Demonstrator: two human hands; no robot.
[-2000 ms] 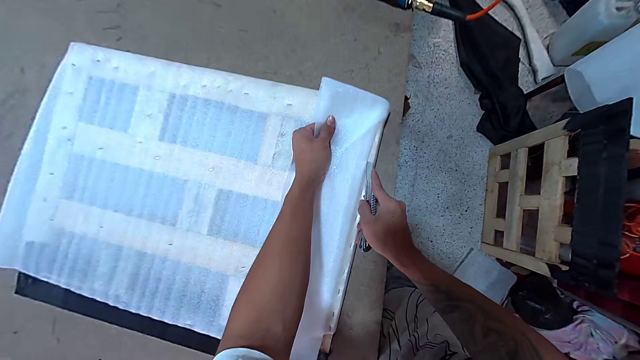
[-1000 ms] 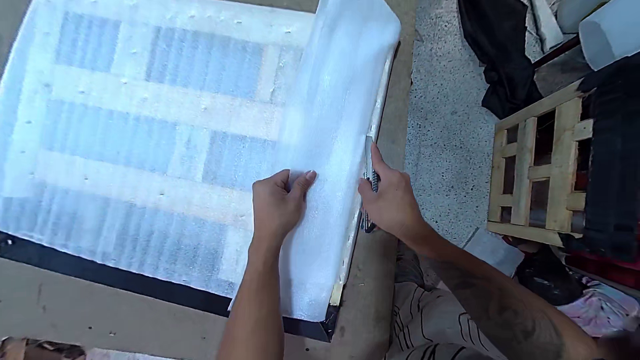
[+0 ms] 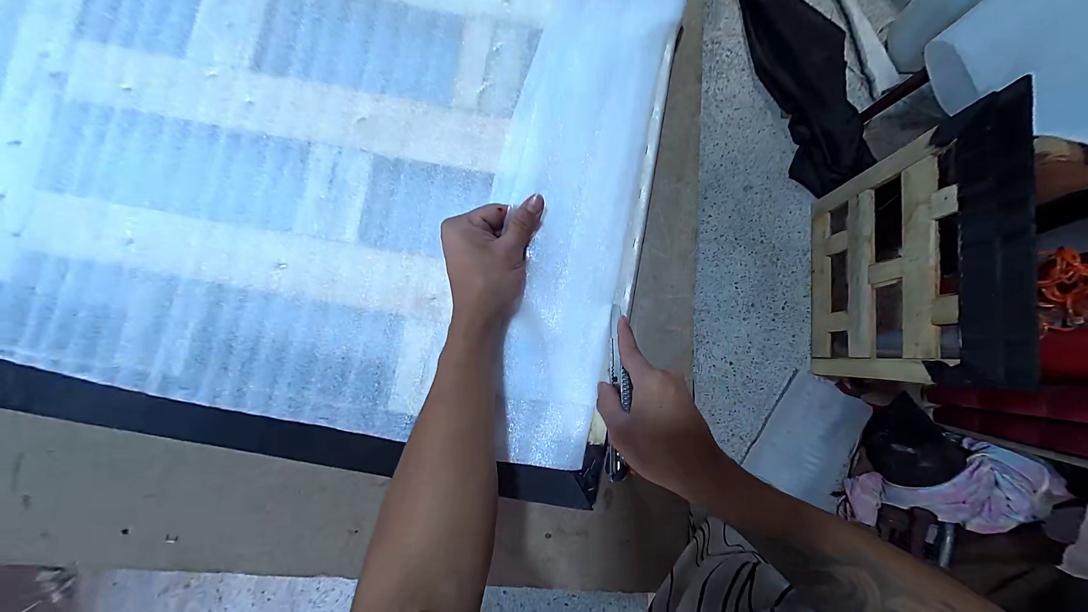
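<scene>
White foam sheeting point(image 3: 578, 255) covers a slatted wooden frame that has black material point(image 3: 204, 408) along its lower edge. Its right-hand part is folded back over itself. My left hand point(image 3: 493, 255) pinches the folded foam between thumb and fingers. At the frame's right edge, my right hand point(image 3: 654, 412) grips a metal utility knife point(image 3: 625, 387), with the index finger stretched along it. The knife's tip lies against the foam's edge, near the frame's lower right corner.
Beneath the frame is a tan work surface point(image 3: 280, 501). Beyond it, on the right, a wooden slatted frame point(image 3: 918, 255) with black material stands over speckled floor point(image 3: 739, 255). Black fabric point(image 3: 799, 85), white rolls point(image 3: 1003, 68) and a pink cloth point(image 3: 994, 493) lie nearby.
The knife and my right hand have moved down along the frame's right edge. My left hand has also moved down the foam from its earlier hold near the top corner. The view has shifted closer.
</scene>
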